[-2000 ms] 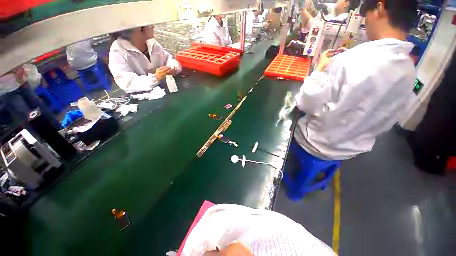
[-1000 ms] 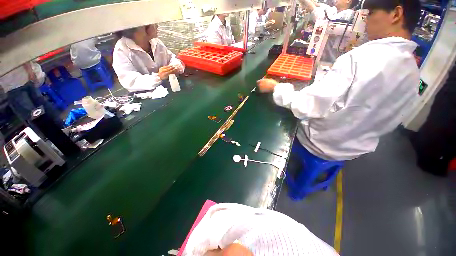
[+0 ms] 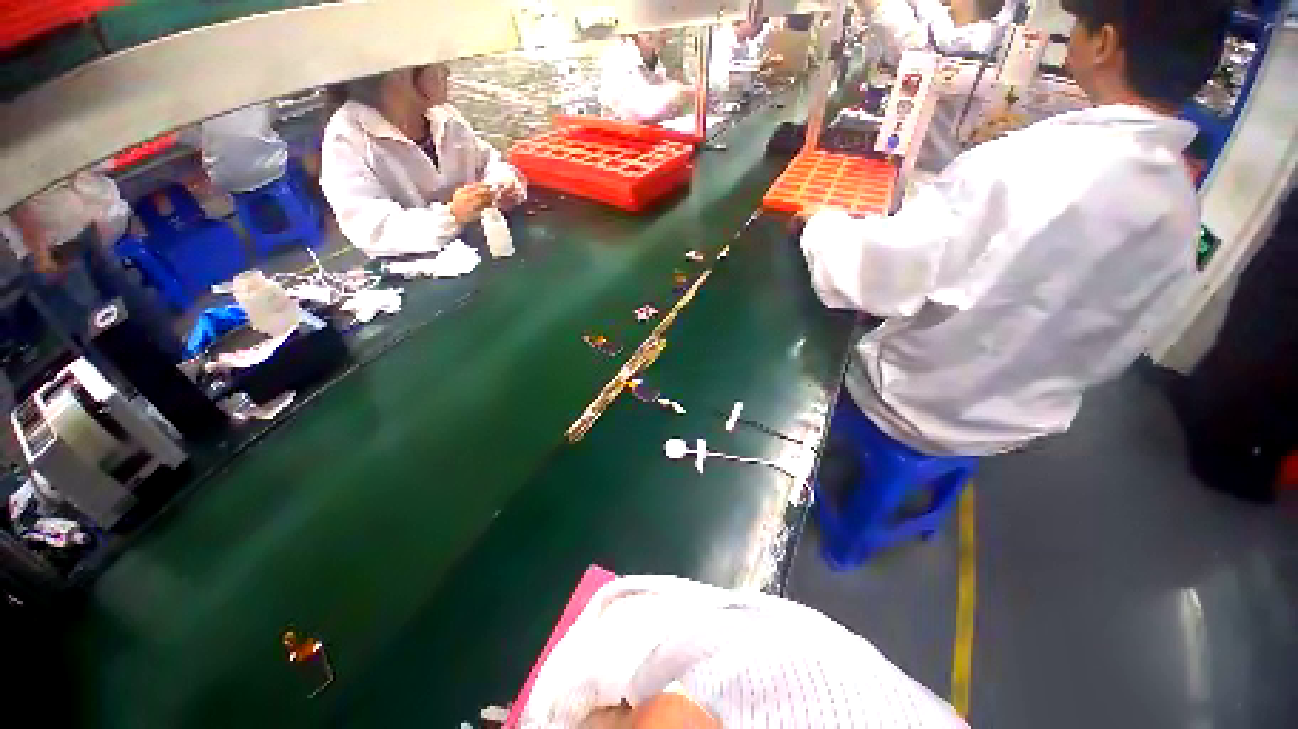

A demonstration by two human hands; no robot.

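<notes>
A flex-circuit part with an orange-gold tail lies on the green belt at the lower left. Another flex part lies further up the belt, left of the taped strip. A dark part with a pale end lies just right of the strip. A small pale-red part lies beyond. My white sleeve fills the bottom centre. A little skin, seemingly my right hand, shows at the bottom edge; its fingers are cut off. My left hand cannot be made out.
A pink sheet shows beside my sleeve. A white disc with a taped cord is on the belt. Red trays stand at the far left; an orange-red tray stands at the right. A person sits at the right, another across the belt.
The loose parts have shifted towards me and left along the belt. A small pale piece now shows further up. The right-hand person reached over the belt and drew the hand back. My sleeve has barely moved.
</notes>
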